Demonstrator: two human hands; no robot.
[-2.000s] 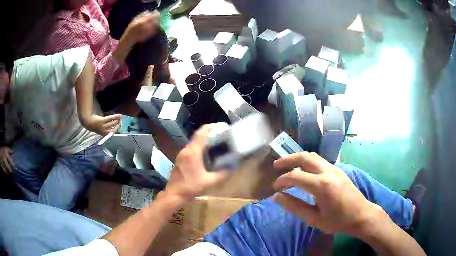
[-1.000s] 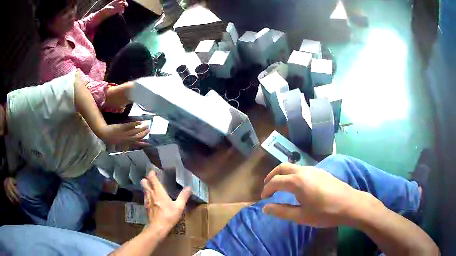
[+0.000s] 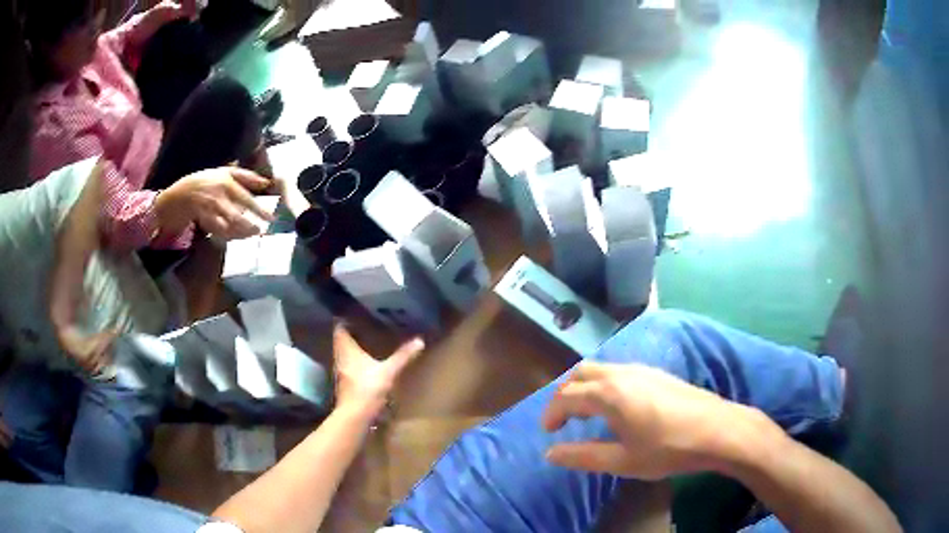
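My left hand [image 3: 373, 377] is open and empty, fingers spread, at the right end of a row of white retail boxes [image 3: 250, 359] with open flaps. My right hand [image 3: 624, 422] is empty with curled, parted fingers above my blue-clad knee. A printed box [image 3: 557, 310] with a dark product picture lies flat beside the knee. Two retail boxes, one with an open flap [image 3: 429, 234] and one lower [image 3: 383, 279], stand in front of my left hand. Black tubes [image 3: 341, 185] cluster upright beyond them.
More retail boxes [image 3: 578, 224] stand at the right and at the back [image 3: 494, 71]. Brown cardboard [image 3: 437, 390] lies beneath. Two people sit at the left; one person's hand [image 3: 219, 201] reaches towards boxes near the tubes. Green floor [image 3: 744, 281] lies at the right.
The box held in my left hand two seconds ago is out of it. The large blurred box at the centre a second ago is no longer there. The view has shifted; my left hand sits farther right.
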